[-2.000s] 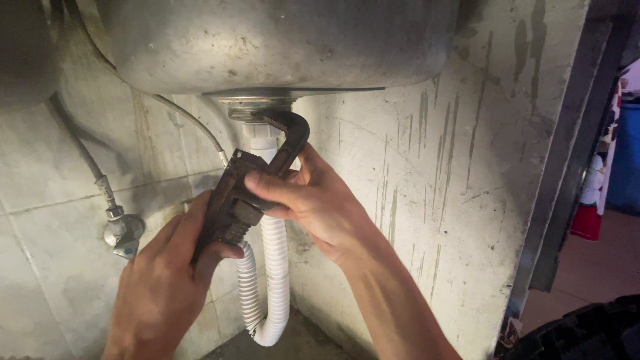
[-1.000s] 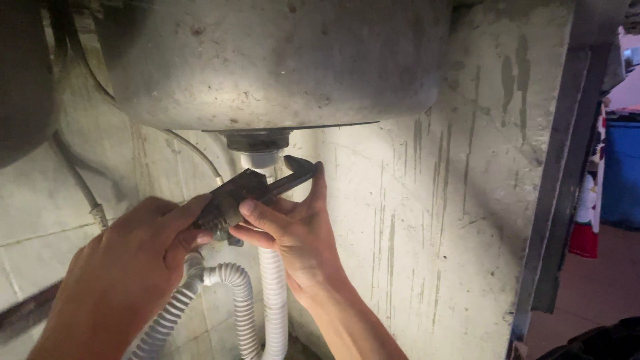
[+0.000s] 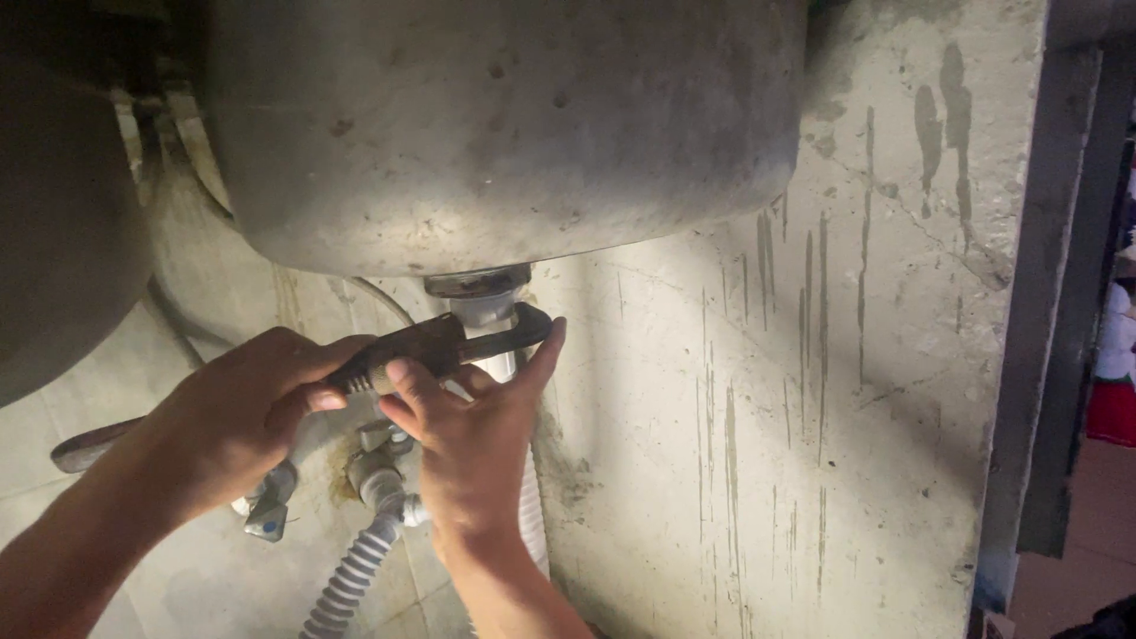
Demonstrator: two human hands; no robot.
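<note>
A dark metal pipe wrench [image 3: 426, 344] lies across the drain under a steel sink basin [image 3: 532, 151]. Its hooked jaw reaches around the pale plastic drain fitting [image 3: 484, 308], just below the dark drain flange [image 3: 479, 280]. My left hand [image 3: 240, 408] is closed around the wrench's body, and the handle end sticks out past the wrist at the left. My right hand [image 3: 475, 417] holds the wrench from below, thumb at the adjusting nut and a finger against the hook jaw. Behind my right hand runs a white corrugated drain hose [image 3: 532, 510], partly hidden.
A grey corrugated hose [image 3: 351, 568] joins a pipe fitting [image 3: 373, 475] at the tiled wall. Left of it is an angle valve [image 3: 271, 506]. A second basin [image 3: 62, 222] hangs at upper left. A stained wall panel [image 3: 763, 399] stands close on the right, ending at a metal frame [image 3: 1038, 311].
The wrench has swung from a steep slant to nearly level, its jaw now around the drain fitting. My right hand has shifted along with the jaw. The view has moved closer.
</note>
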